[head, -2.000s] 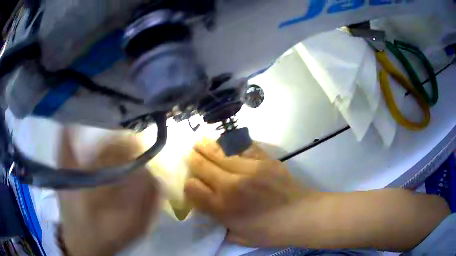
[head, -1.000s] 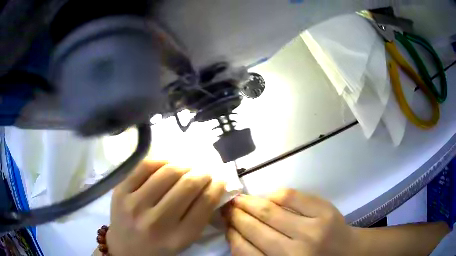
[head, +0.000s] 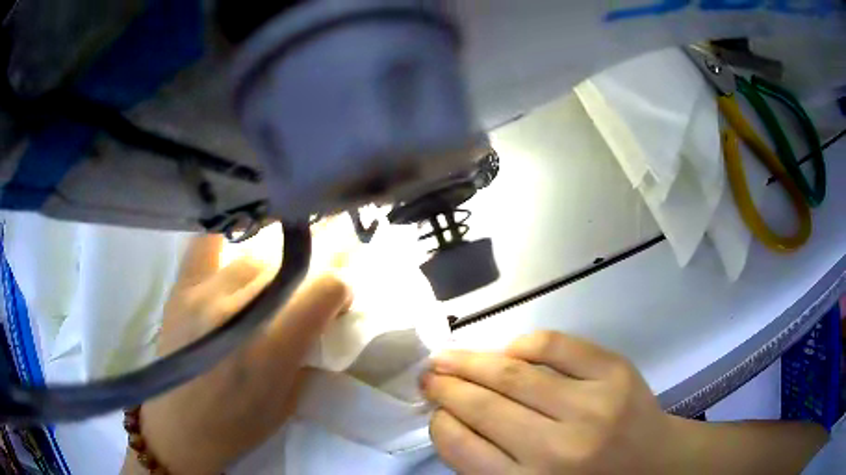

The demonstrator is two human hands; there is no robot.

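White cloth (head: 371, 404) lies in folds in front of the needle area, washed out by the lamp. My right hand (head: 547, 399) pinches the cloth's edge between thumb and fingertips, just below the dark tension knob (head: 461, 267). My left hand (head: 246, 343) lies on the cloth at the left, partly behind the curved dark guard (head: 299, 269). Its fingertips are lost in glare, so its grip cannot be told. The needle is hidden by machine parts and glare.
The pale machine head (head: 538, 56) fills the top. Pointed cream pieces (head: 649, 139) lie right of the needle, beside scissors with yellow and green loops (head: 765, 181). More white cloth (head: 116, 288) hangs at left. A ruler strip (head: 742, 376) follows the table's curved front edge.
Since one second ago, my left hand has moved left and up, away from my right hand, exposing folded cloth between them. My right hand stays at the cloth's edge. The camera view has shifted.
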